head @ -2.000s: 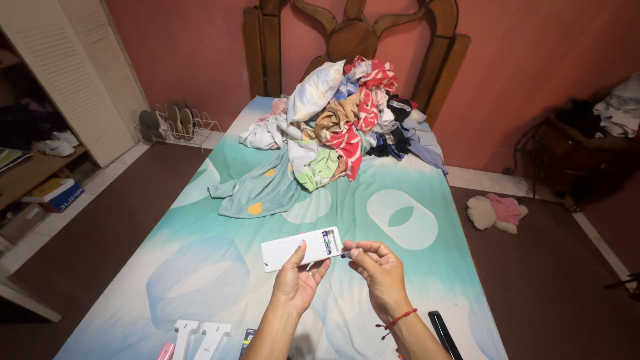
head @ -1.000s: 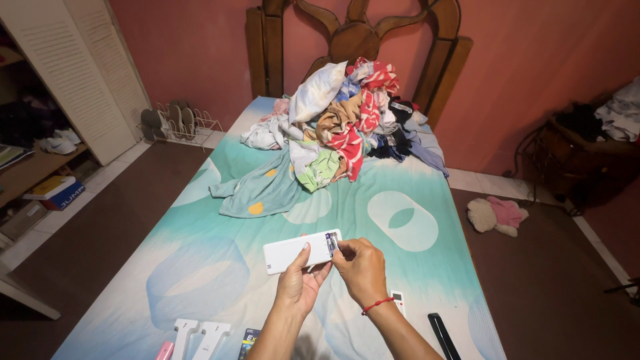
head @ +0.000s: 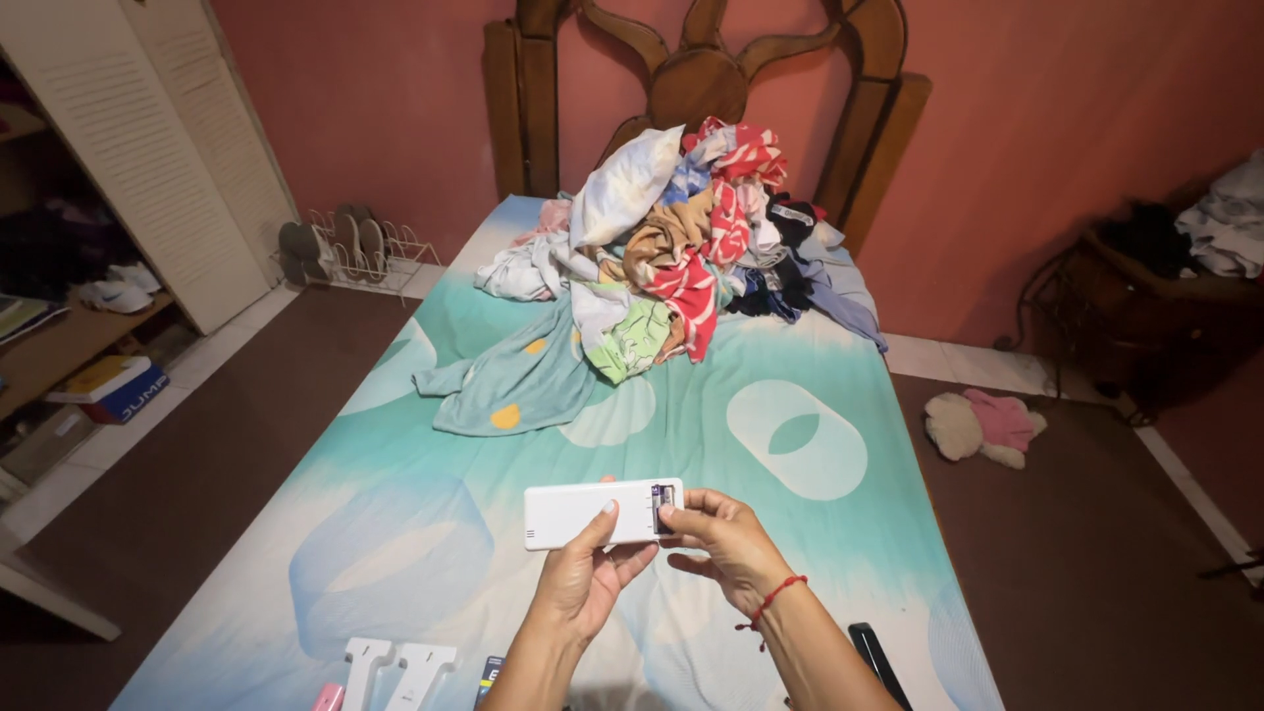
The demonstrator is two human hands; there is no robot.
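Observation:
A white plastic device [head: 578, 515] with a battery compartment at its right end lies across my left hand [head: 590, 573], thumb on top and fingers beneath. Dark batteries [head: 657, 506] show in that compartment. My right hand [head: 726, 543], with a red cord bracelet [head: 775, 602] at the wrist, presses its thumb onto the batteries while its fingers reach around the device's right end. By my left forearm, near the lower edge, are two white letter-shaped pieces [head: 420, 676], a pink object [head: 328, 697] and a partly hidden blue and yellow package [head: 491, 673]. A black object [head: 877, 664] lies beside my right forearm.
A heap of clothes [head: 681, 237] with a pillow [head: 627, 188] sits on the bed [head: 681, 395] near the wooden headboard [head: 699, 89]. A plush toy [head: 983, 427] lies on the floor at right. A wire shoe rack [head: 360, 252] stands at left.
My right hand has come to the device's battery end, and its thumb now presses there. The white item seen beside my right wrist one second ago is no longer visible.

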